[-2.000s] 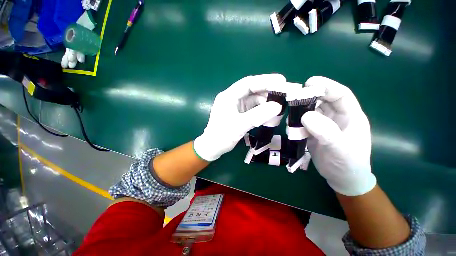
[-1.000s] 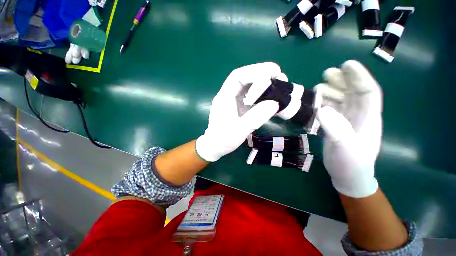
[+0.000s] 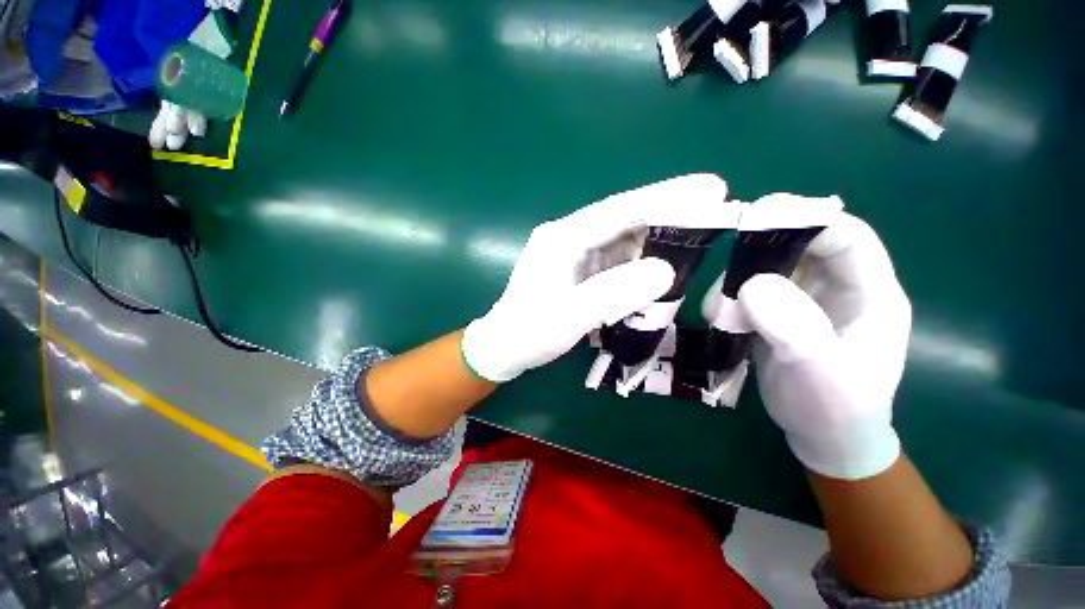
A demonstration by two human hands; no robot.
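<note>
My left hand [image 3: 583, 280], in a white knit glove, grips a short black wire harness [image 3: 681, 252] between thumb and fingers. My right hand [image 3: 833, 321], also gloved, grips a second black harness [image 3: 767, 252] beside it. Both hang upright with their upper white connectors side by side near the fingertips and white bands at their middles. Behind and below them, other harnesses [image 3: 688, 378] lie on the green bench mat, partly hidden by the held ones.
Several loose harnesses [image 3: 934, 74] lie at the far side. A dark pen with a pink-purple part [image 3: 315, 54] lies upper left. A green roll [image 3: 202, 83], blue bins [image 3: 119, 48] and a black corded tool [image 3: 107, 184] are at the left. An ID badge [image 3: 478, 506] hangs on red clothing.
One second ago a harness was stretched sideways between my hands. Now each hand holds one upright, side by side, and they cover part of the harnesses on the mat.
</note>
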